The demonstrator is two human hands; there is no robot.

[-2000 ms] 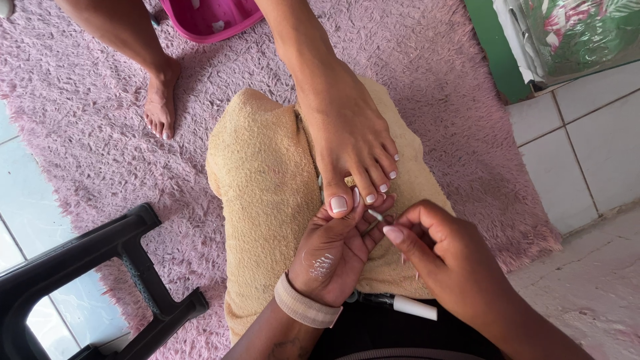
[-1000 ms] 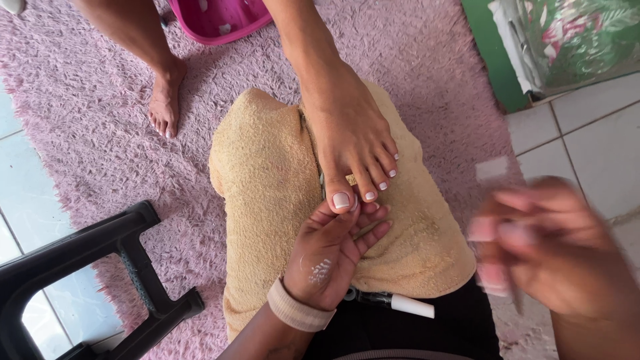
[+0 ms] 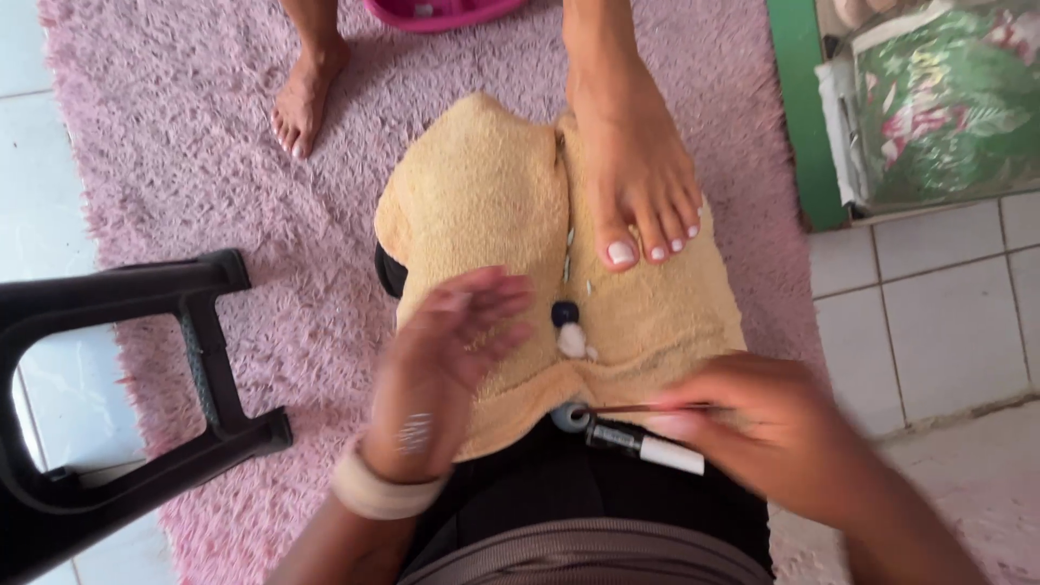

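Observation:
My right hand (image 3: 747, 431) pinches a thin brown stick (image 3: 642, 408), whose far end meets the mouth of a small greyish bottle (image 3: 571, 415) between my thighs. Blurred by motion, my left hand (image 3: 455, 366) is over the yellow towel (image 3: 487, 187) with its fingers apart and nothing in it. Another person's foot (image 3: 638, 162), its toenails pale, rests on the towel. A dark blue bottle or cap (image 3: 565, 314) and a white cotton wad (image 3: 572, 341) lie in the towel's fold. Against the small bottle lies a nail polish bottle with a white cap (image 3: 672, 455).
The person's other foot (image 3: 307, 101) stands on the pink shaggy rug (image 3: 211, 162). A black plastic stool (image 3: 89, 292) lies at the left. A magenta basin (image 3: 443, 15) is at the top, and a green-edged case (image 3: 800, 122) with a clear plastic-covered package stands at the upper right.
My left hand has let go of the big toe and moved left. My right hand has come back from the right to the small bottle. The view has shifted.

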